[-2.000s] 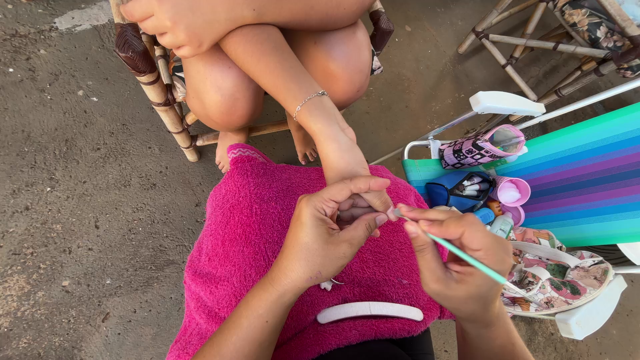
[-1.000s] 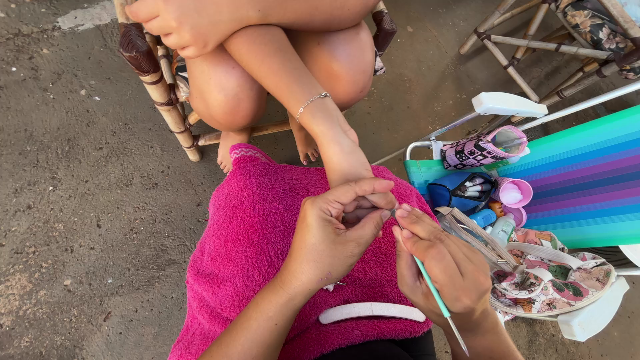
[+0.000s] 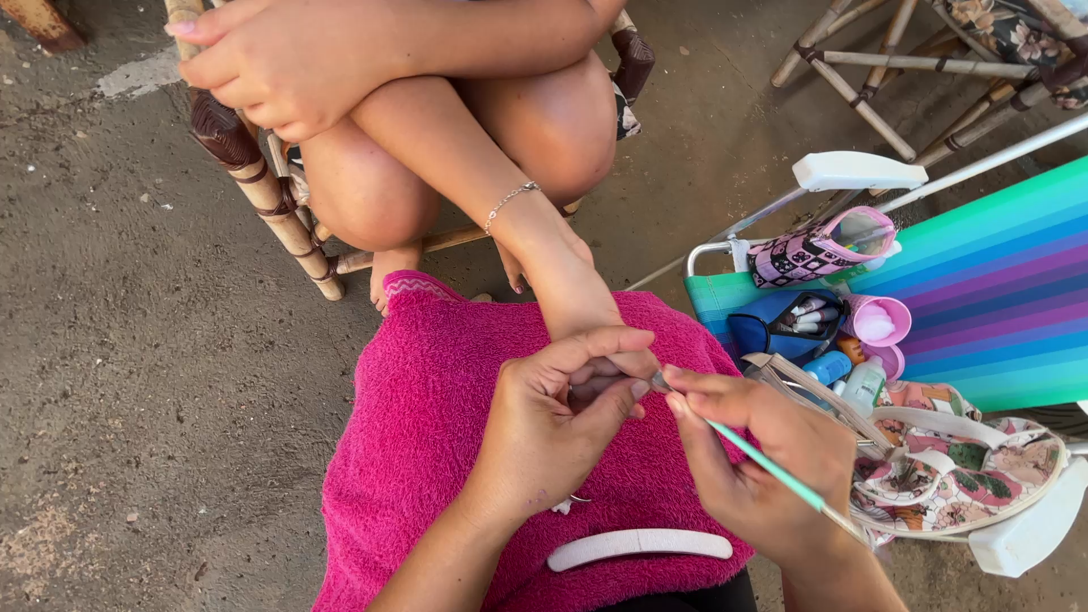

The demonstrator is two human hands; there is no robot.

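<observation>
My left hand is closed around the fingers of another person's hand, which rests over a pink towel on my lap. In my right hand is a slim metal nail tool with a mint-green grip; its flat metal tip is at one of that person's fingertips. A curved white nail file lies on the towel below my hands. Beside my left wrist, a small white scrap is on the towel, with a thin curved metal piece partly hidden near it.
A striped folding chair at right holds a blue pouch, a patterned cup, a pink cup of cotton, bottles and a floral bag. The other person sits ahead on a bamboo chair, legs crossed or drawn close.
One second ago the tool's handle pointed steeply down from my right hand; now it slants to the lower right, with its flat tip at the fingertip. My left hand has kept its hold.
</observation>
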